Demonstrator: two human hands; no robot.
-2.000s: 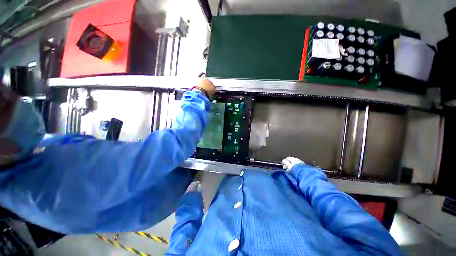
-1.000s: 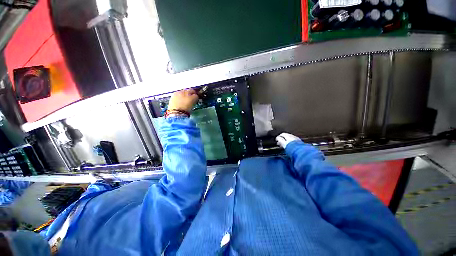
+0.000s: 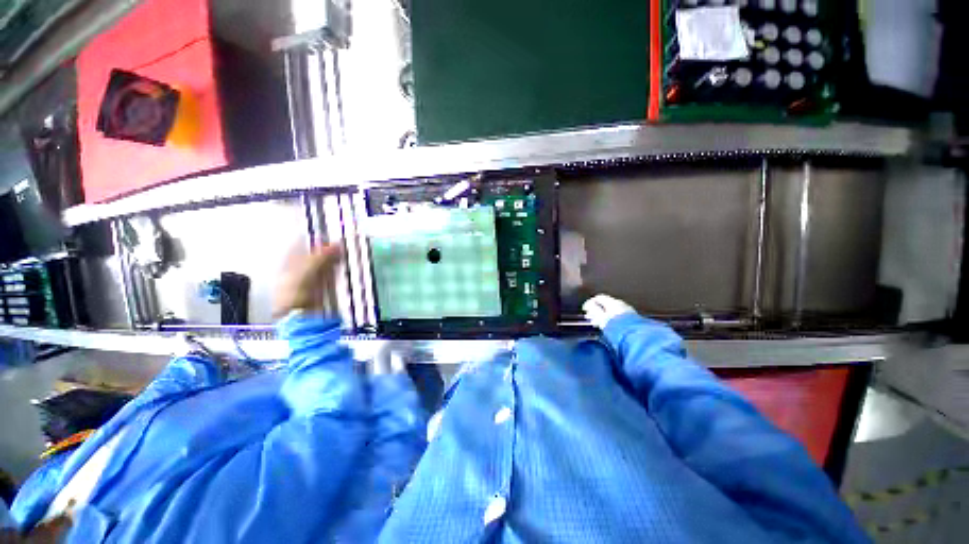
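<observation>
A green circuit board (image 3: 520, 255) lies in a black carrier (image 3: 546, 250) between the conveyor rails. A pale green translucent plate (image 3: 441, 276) with a dark round hole covers its left and middle part. My right hand (image 3: 606, 309), in a white glove, is at the near rail beside the carrier's lower right corner; its fingers are too small to read. A blurred pale shape at the near rail, left of my body, looks like my left hand (image 3: 385, 360); its fingers cannot be made out.
Another person's bare hand (image 3: 308, 282) is blurred left of the carrier. Beyond the far rail (image 3: 616, 146) are a green mat (image 3: 531, 69) and a capacitor board (image 3: 781, 48). A red mat (image 3: 197, 64) is at the far left, a black tote with red inside (image 3: 792, 409) at the lower right.
The other person's hand has left the board and moved left. More of the pale plate and its hole now show. My left sleeve has come forward to the near rail.
</observation>
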